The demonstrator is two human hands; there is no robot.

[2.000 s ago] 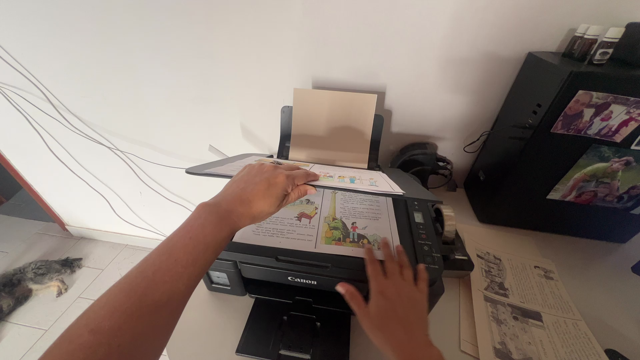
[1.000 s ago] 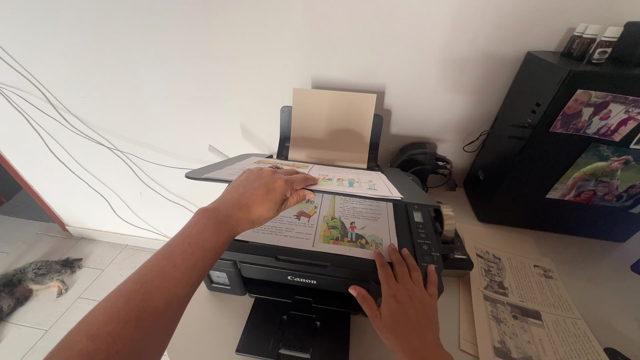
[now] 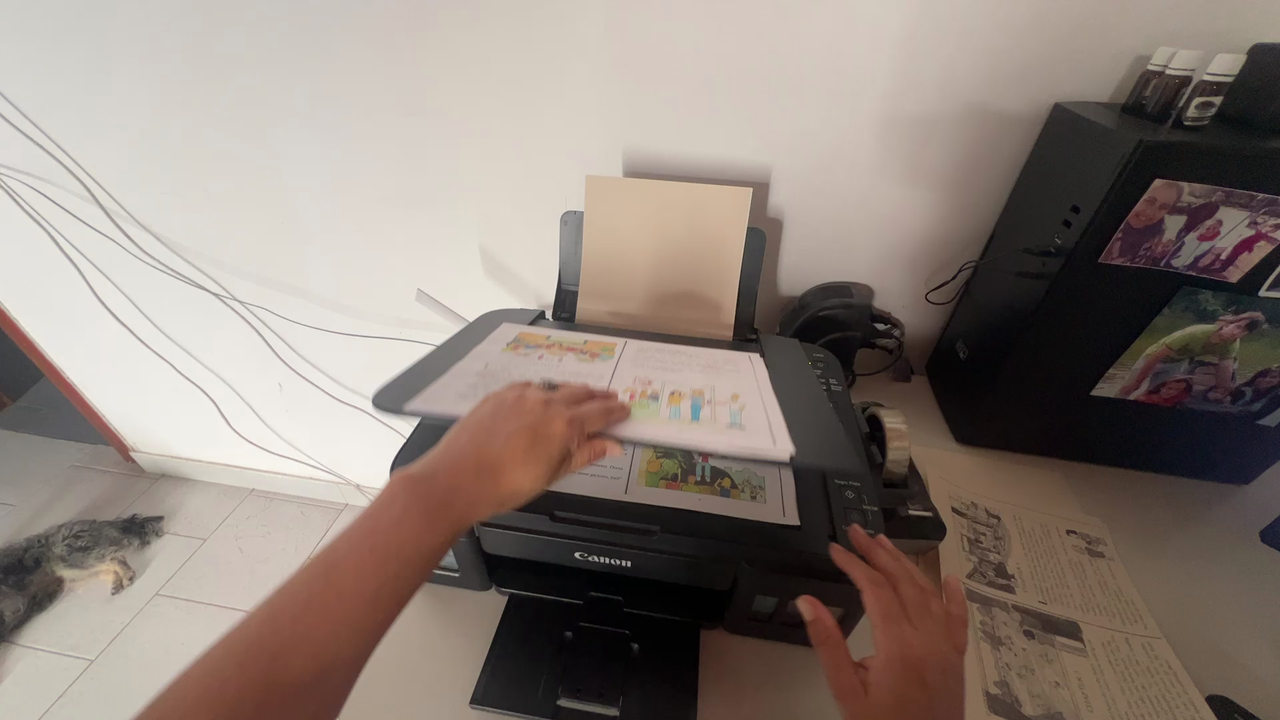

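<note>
A black Canon printer stands on a pale table, its scanner lid partly lowered. On top of the lid lie printed sheets with coloured pictures. My left hand rests on these sheets, fingers toward the right. Below the lid's front edge, another illustrated page shows on the scanner glass; its rear part is hidden. My right hand is held with fingers spread near the printer's front right corner, holding nothing. Blank cream paper stands in the rear feed.
Printed sheets with grey pictures lie to the right. A roll of tape sits in a dispenser beside the printer. Behind are black coiled cables; a black cabinet bears photos and small bottles. A furry animal lies on the floor.
The lid has come down over more of the page on the glass, with my left hand on the sheets above it. My right hand has moved off the page toward the front right.
</note>
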